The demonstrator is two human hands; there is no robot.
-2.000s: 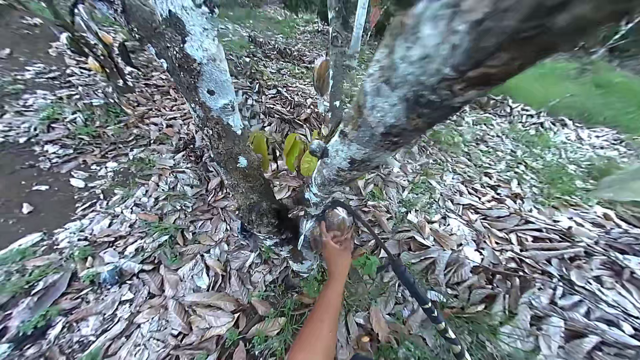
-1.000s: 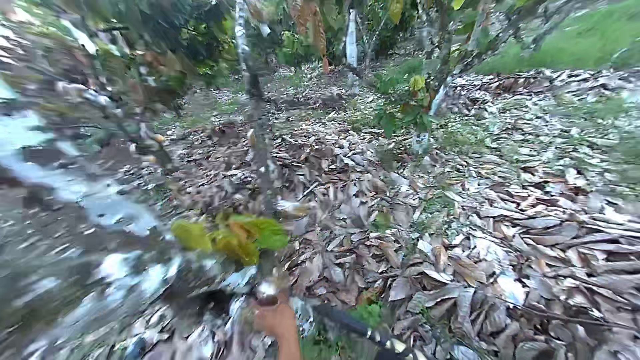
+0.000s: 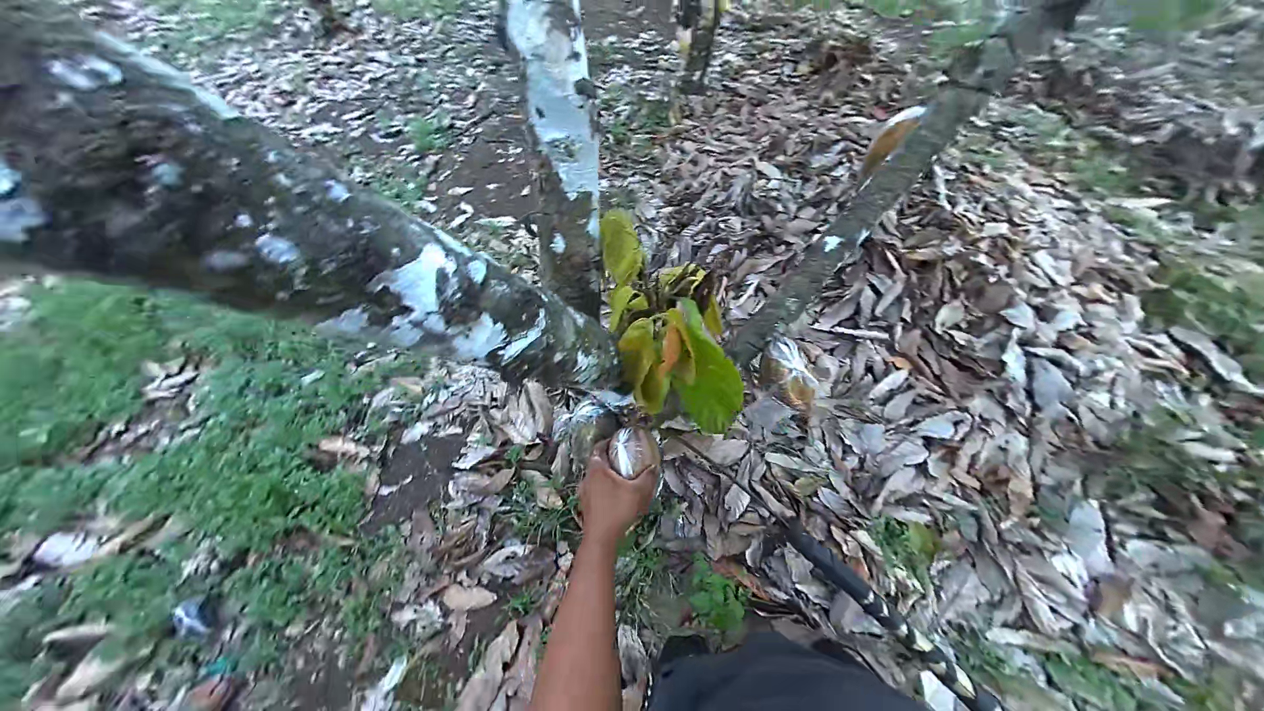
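Observation:
My left hand [image 3: 614, 489] is closed around a brownish pod in clear plastic [image 3: 632, 452], low beside the base of a cacao-like tree trunk [image 3: 434, 286]. Another plastic-covered pod [image 3: 590, 427] touches or nearly touches it on the left. Yellow-green leaves [image 3: 681, 355] hang just above the hand. A black pole with pale bands [image 3: 849, 583] slants from near the held pod to the lower right; its near end is out of view. My right hand is not in view.
A plastic-wrapped pod [image 3: 792, 373] sits by the foot of the right-hand stem [image 3: 839, 237], which bears an orange-brown pod [image 3: 892, 138] higher up. A pale upright trunk [image 3: 565, 128] stands behind. Dry leaves [image 3: 987, 395] and grass [image 3: 197, 444] cover much of the ground.
The view has swung round the tree, so the thick trunk now crosses from the left. My left hand was at a plastic-wrapped pod in the earlier frames too.

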